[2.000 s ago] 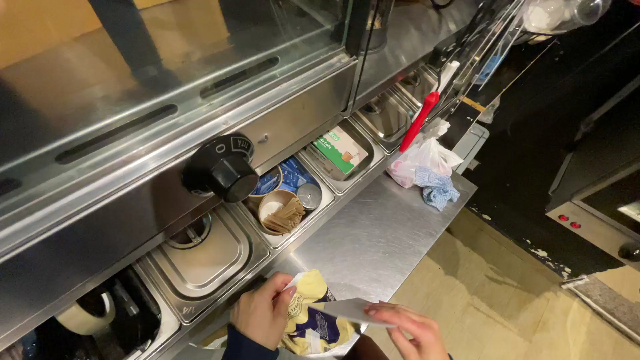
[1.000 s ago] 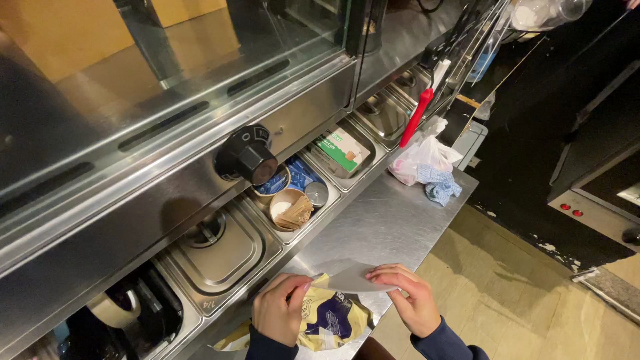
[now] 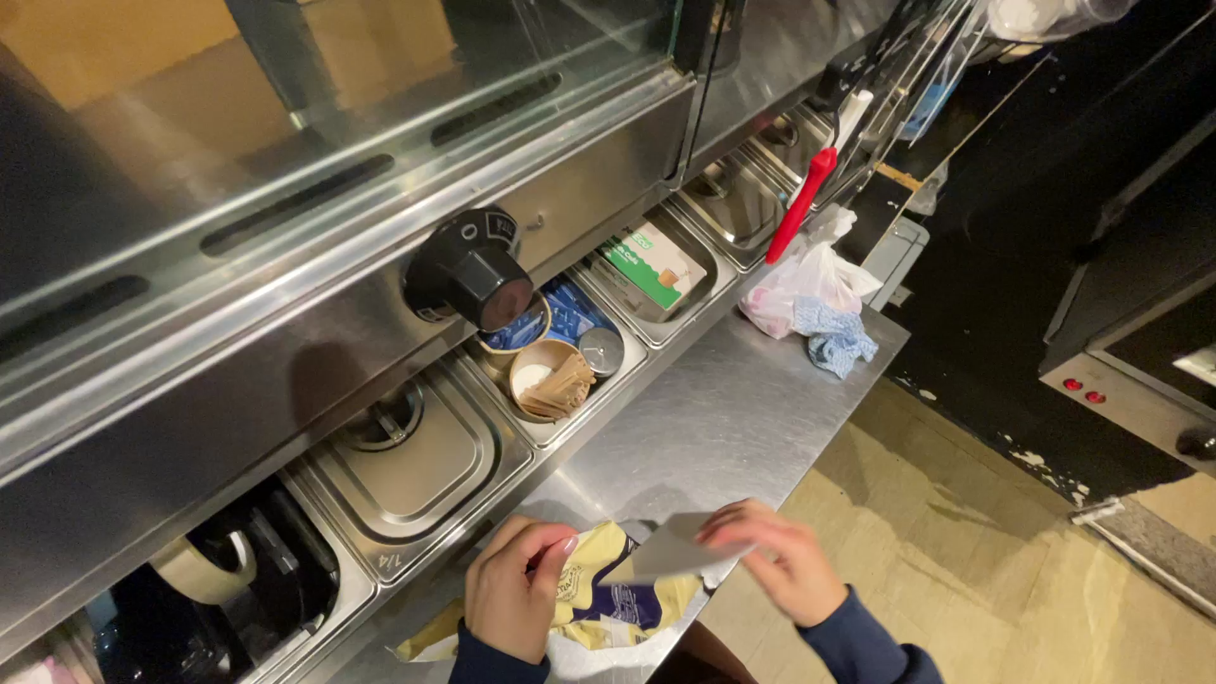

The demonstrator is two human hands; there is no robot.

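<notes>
My right hand [image 3: 774, 551], in a dark blue sleeve, pinches the right end of a thin pale sheet [image 3: 670, 551], blurred and tilted over the counter. My left hand [image 3: 522, 584] is raised at the sheet's left, thumb against the fingers; whether anything is between them cannot be told. Beneath the sheet a yellow and dark purple printed wrapper [image 3: 636, 603] lies crumpled near the edge of the steel counter [image 3: 703, 418].
Steel pans line the counter's back: one with a lid [image 3: 418, 465], one with wooden sticks in a paper cup [image 3: 551, 380], one with a green and white box [image 3: 655, 266]. A red-handled tool [image 3: 803, 204], plastic bag [image 3: 807, 280] and blue cloth [image 3: 834, 337] are at right. A black knob [image 3: 475, 275] juts out.
One second ago both hands held the sheet stretched between them above the wrapper. Now the sheet hangs tilted from my right hand, and its left end is apart from my left fingers.
</notes>
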